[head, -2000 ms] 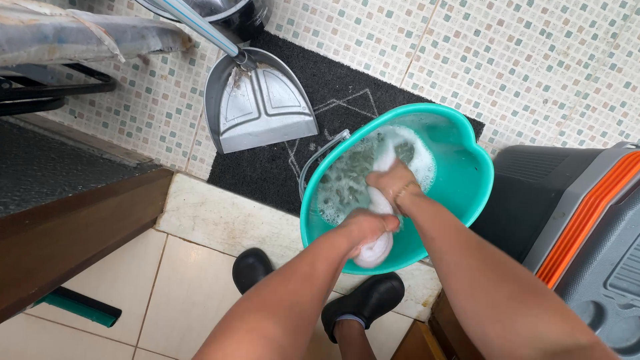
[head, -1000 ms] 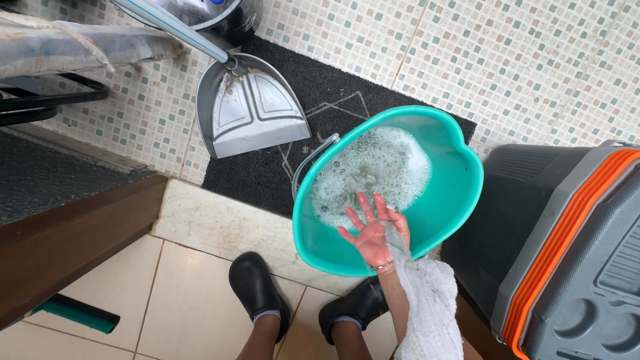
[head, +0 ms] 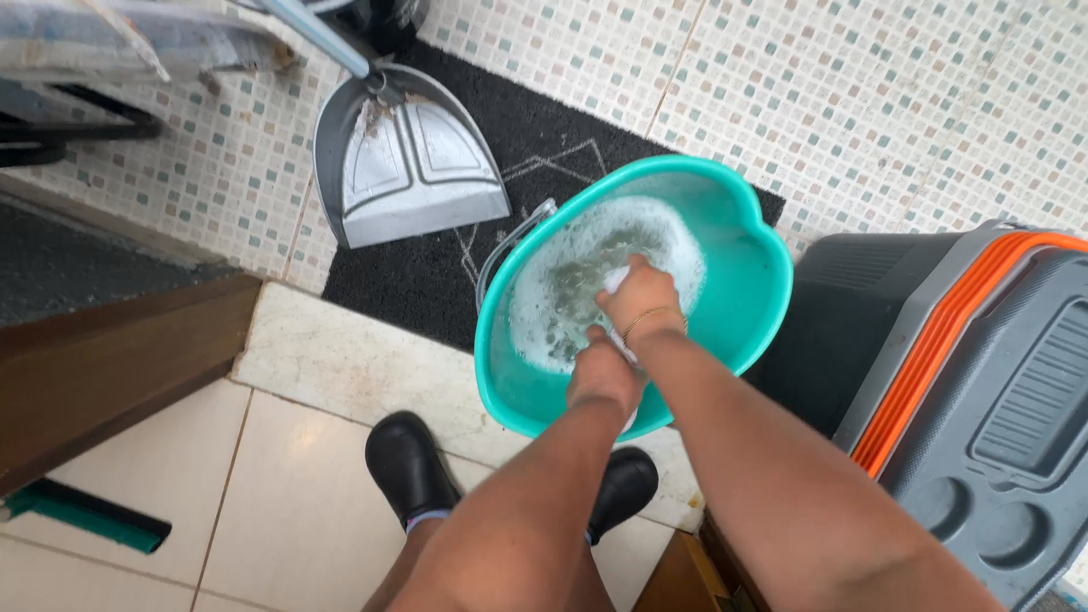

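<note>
A teal plastic bucket [head: 731,331] with a metal handle holds foamy, cloudy water [head: 586,289]. Over the water, my right hand [head: 642,297], a thin bracelet at its wrist, is closed around a bunched white cloth [head: 618,276]. Just below it, nearer the bucket's lower rim, my left hand [head: 605,374] grips the same cloth. Most of the cloth is hidden by the hands; a bit of it shows between them and under the left wrist.
A grey dustpan [head: 425,170] with debris lies on a black mat [head: 544,144] left of the bucket. At the right stands a grey cooler with orange trim [head: 943,357]. Black clogs [head: 408,463] are below the bucket, by a marble sill [head: 357,365]. A green squeegee [head: 102,518] is lower left.
One second ago an open hand was over the bucket, with the white cloth draped along the forearm. Now both hands grip the bunched cloth over the water.
</note>
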